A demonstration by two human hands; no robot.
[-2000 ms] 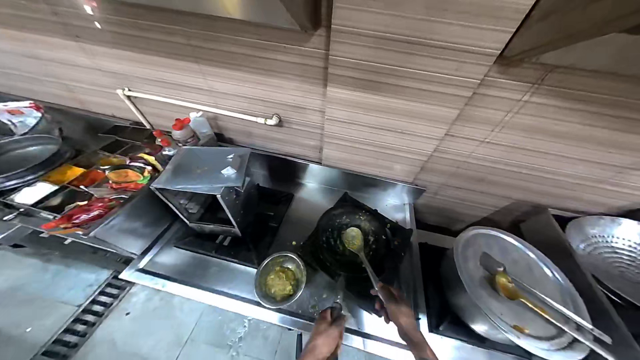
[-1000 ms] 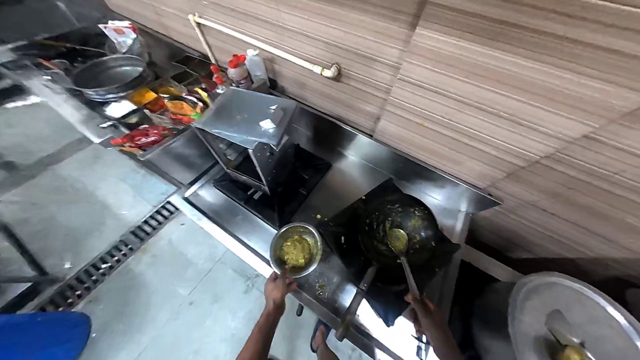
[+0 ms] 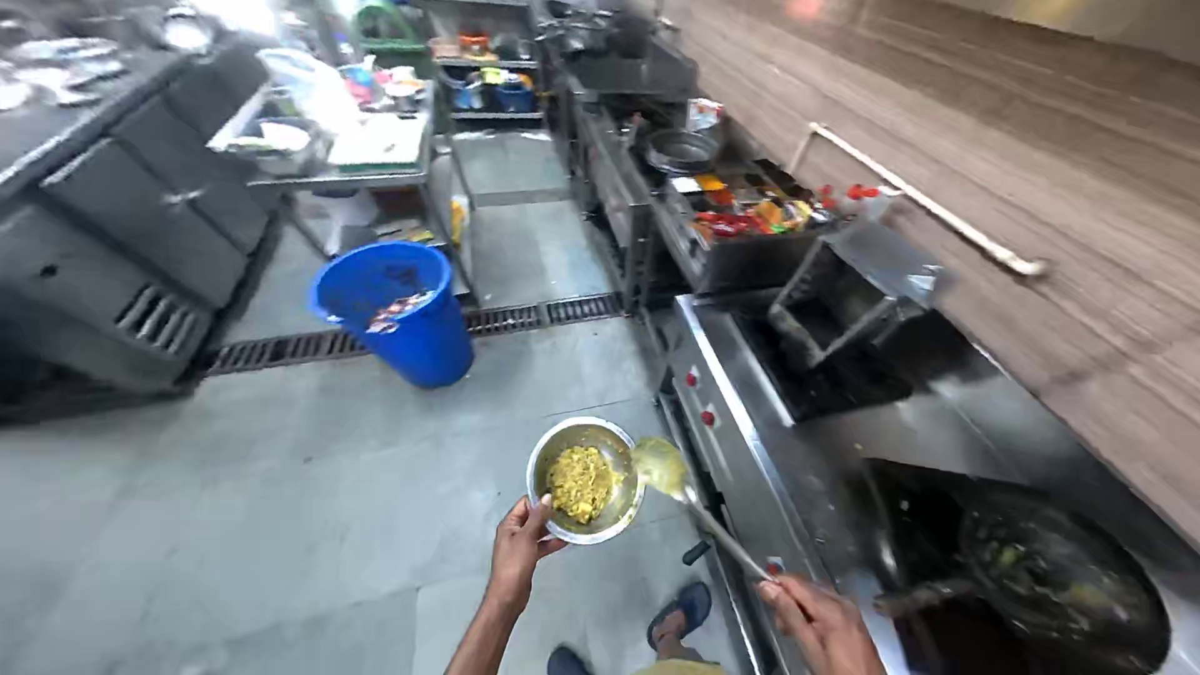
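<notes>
My left hand [image 3: 523, 548] grips the near left rim of a steel bowl [image 3: 622, 525], held over the floor beside the stove. Yellow-green cooked food [image 3: 583, 482] lies in the bowl. In my right hand [image 3: 817, 619] is the handle of a metal ladle [image 3: 661, 467]; its coated head is at the bowl's right rim. To the right, a dark wok [image 3: 1059, 581] with food residue rests on the stove [image 3: 900, 441], its handle pointing left.
A blue bin [image 3: 422, 337] with waste stands on the floor ahead, near a drain grate [image 3: 281, 352]. A metal box stand [image 3: 877, 267] sits on the far burner. Beyond it are ingredient trays [image 3: 741, 211] and a dark pan [image 3: 682, 150]. A work table [image 3: 375, 145] stands ahead left.
The ladle has moved from the wok to the bowl's rim. The bowl, on the stove's front edge two seconds ago, is now held over the floor. The view has swung left.
</notes>
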